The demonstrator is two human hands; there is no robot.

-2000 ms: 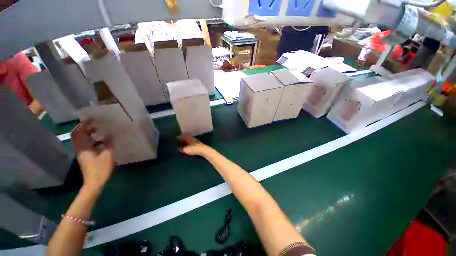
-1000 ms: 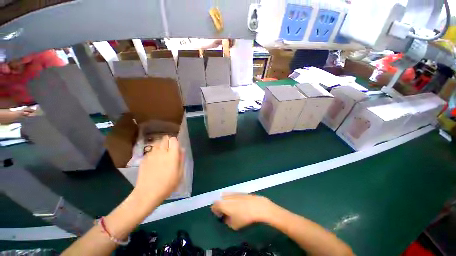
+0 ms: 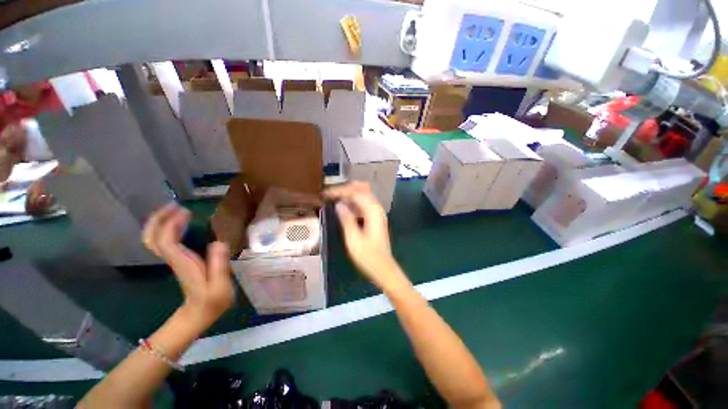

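Observation:
An open carton [image 3: 281,289] stands in front of me at the white strip, its brown lid [image 3: 279,158] raised at the back. A white product [image 3: 292,233] with a dotted round grille sits inside. My left hand [image 3: 191,260] is to the left of the carton, fingers apart and empty. My right hand [image 3: 363,228] is at the carton's right edge near the lid, its fingers slightly bent; whether they touch the flap is unclear. Black coiled cables [image 3: 279,391] lie heaped at the near edge.
Closed cartons [image 3: 463,180] stand in a row at right. Open grey cartons [image 3: 199,132] stand at left and back. A metal rail [image 3: 160,36] with power sockets [image 3: 479,44] crosses overhead. Another person's hand [image 3: 38,197] is at far left. A white strip [image 3: 447,285] crosses the green surface.
My left hand has moved out of the carton to its left. My right hand has risen from near the cables to the carton's right side. The product inside now shows clearly.

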